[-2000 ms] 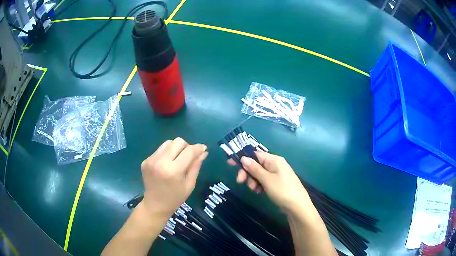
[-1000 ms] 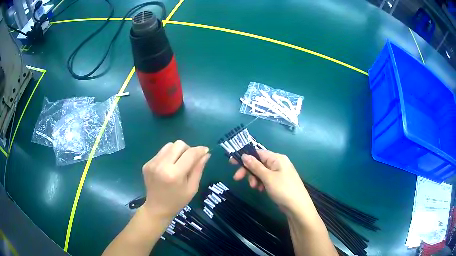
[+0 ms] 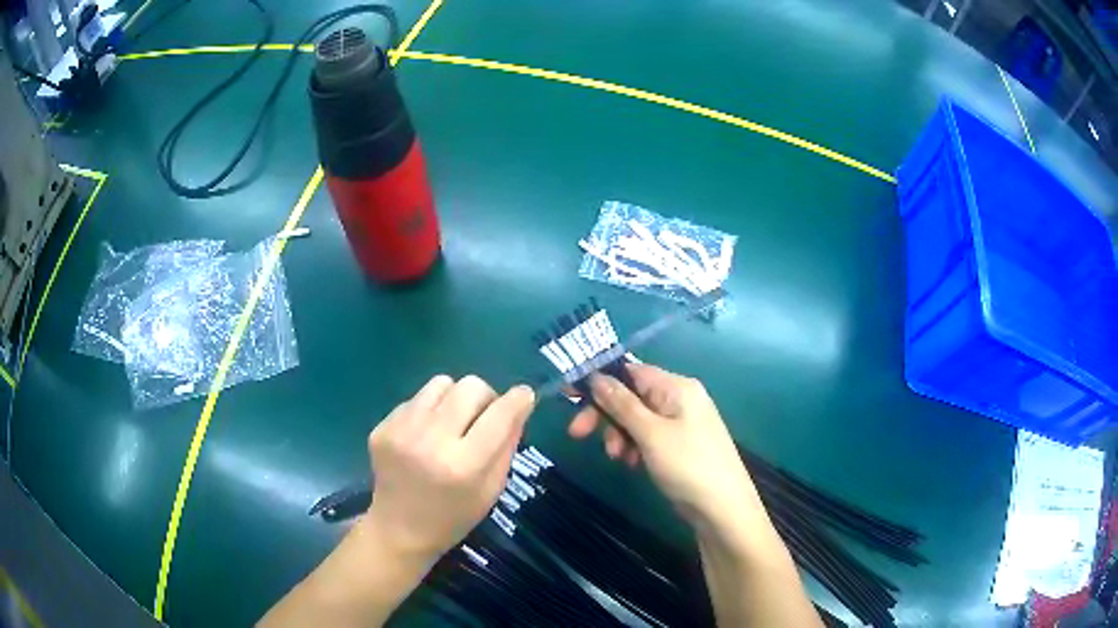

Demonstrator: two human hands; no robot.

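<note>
My right hand (image 3: 656, 423) holds a small fan of black wires (image 3: 603, 383) with white marker sleeves (image 3: 579, 342) near their upward-pointing ends. My left hand (image 3: 448, 448) grips a thin steel ruler (image 3: 662, 328). Its far part crosses the fan at the lower edge of the sleeves, and its dark near end shows left of my wrist. I cannot tell if it presses on the wires. More sleeved black wires (image 3: 576, 528) lie below my hands, partly hidden by my left hand and forearm.
A red heat gun (image 3: 390, 221) stands nozzle up at centre left, its cord behind. Crumpled clear bags (image 3: 209, 325) lie left. A small bag of white sleeves (image 3: 656, 255) lies beyond my right hand. A blue bin (image 3: 969, 307) and white paper (image 3: 1048, 521) are at right; a machine (image 3: 31, 196) is at the left edge.
My left hand has moved slightly right and down with the ruler. The ruler, edge-on above the wire ends before, now shows its flat side across the fan below the sleeves.
</note>
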